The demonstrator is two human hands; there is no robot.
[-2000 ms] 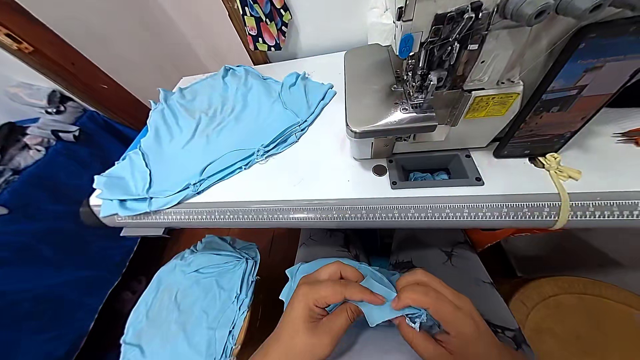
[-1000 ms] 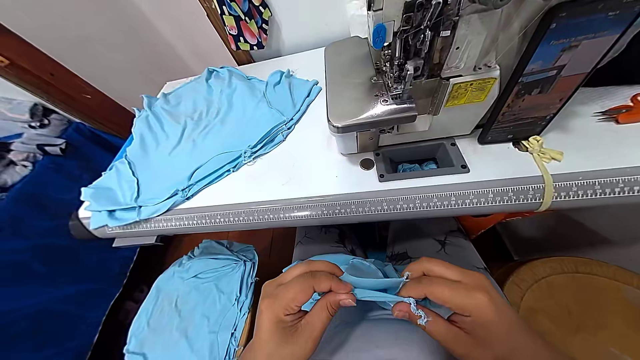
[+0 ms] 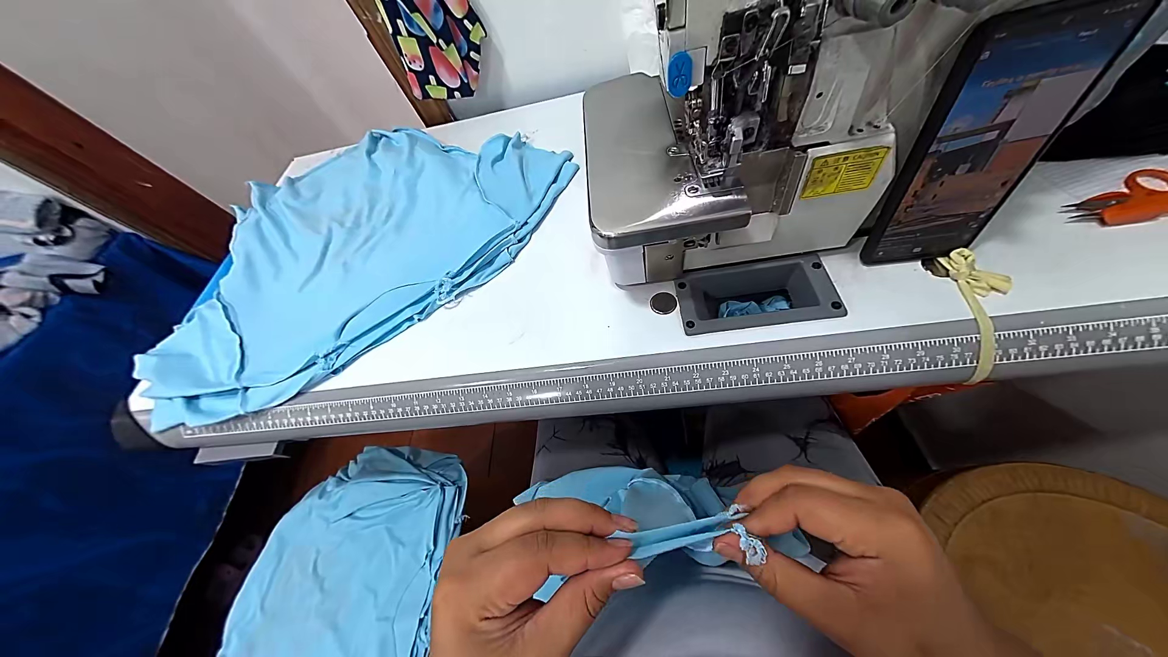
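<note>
A light blue fabric piece (image 3: 680, 538) lies over my lap, its edge stretched between my hands. My left hand (image 3: 547, 570) pinches the folded edge between thumb and fingers. Opposite it, my right hand (image 3: 830, 547) grips the other end, where a small curl of overlock thread tail (image 3: 750, 546) sticks out by the thumb. Beyond my hands, an overlock sewing machine (image 3: 730, 173) stands on the white table. A stack of light blue garment pieces (image 3: 356, 255) rests on the table at the left, and another light blue fabric pile (image 3: 356, 557) is below the table edge, left of my lap.
A ruler strip (image 3: 584, 388) runs along the table's front edge. Near the machine are a grey recessed tray (image 3: 762, 297) with blue scraps, a round metal disc (image 3: 663, 303), a propped phone (image 3: 995, 137), a yellow tie (image 3: 976, 283) and orange-handled snips (image 3: 1127, 201). A round brown seat (image 3: 1058, 557) is at right.
My fingers have shifted along the fabric. Its edge is now drawn into a narrow folded strip between my hands, where two seconds ago a wider flap showed.
</note>
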